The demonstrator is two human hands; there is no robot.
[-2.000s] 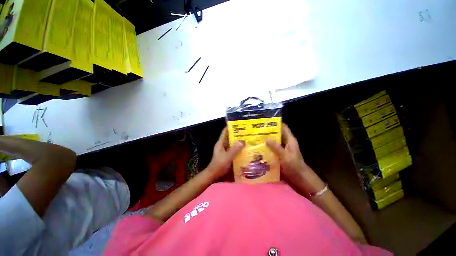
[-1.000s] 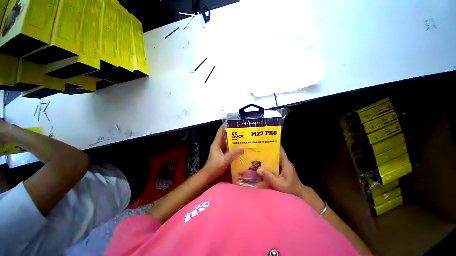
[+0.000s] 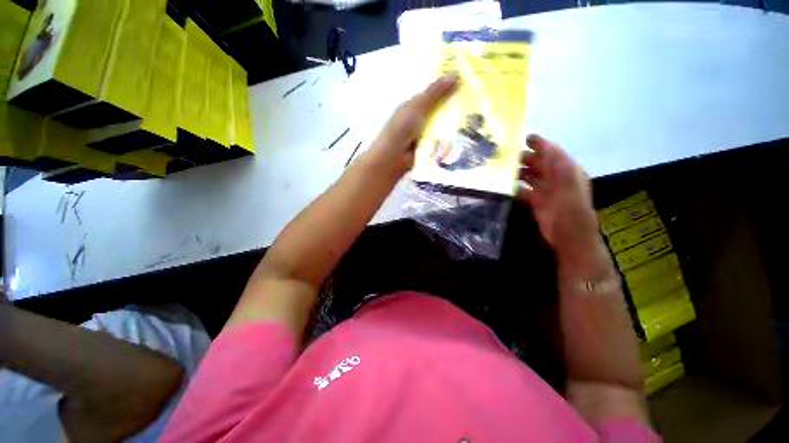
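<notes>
The yellow retail box [image 3: 476, 117] with a dark top band and product picture is tilted over the white bench in front of me. A clear bag [image 3: 467, 225] is around it, its loose crinkled part hanging past the box's lower end. My left hand [image 3: 411, 125] grips the box's left side, thumb on its front. My right hand [image 3: 558, 186] is at the box's lower right edge, fingers curled and blurred; whether they grip it is unclear. A whitish sheet or bag stack [image 3: 420, 24] shows partly behind the box.
Stacked yellow boxes [image 3: 130, 78] stand at the bench's left. Thin black strips [image 3: 338, 138] and a black looped object [image 3: 348, 60] lie on the white bench [image 3: 657, 78]. A brown carton [image 3: 735, 294] below right holds yellow boxes [image 3: 653, 285]. A person's arm [image 3: 95, 372] is at lower left.
Both hands have moved forward and up, carrying the box from my chest to over the bench. The bag's loose end now hangs toward me. The neighbouring person's arm has moved lower.
</notes>
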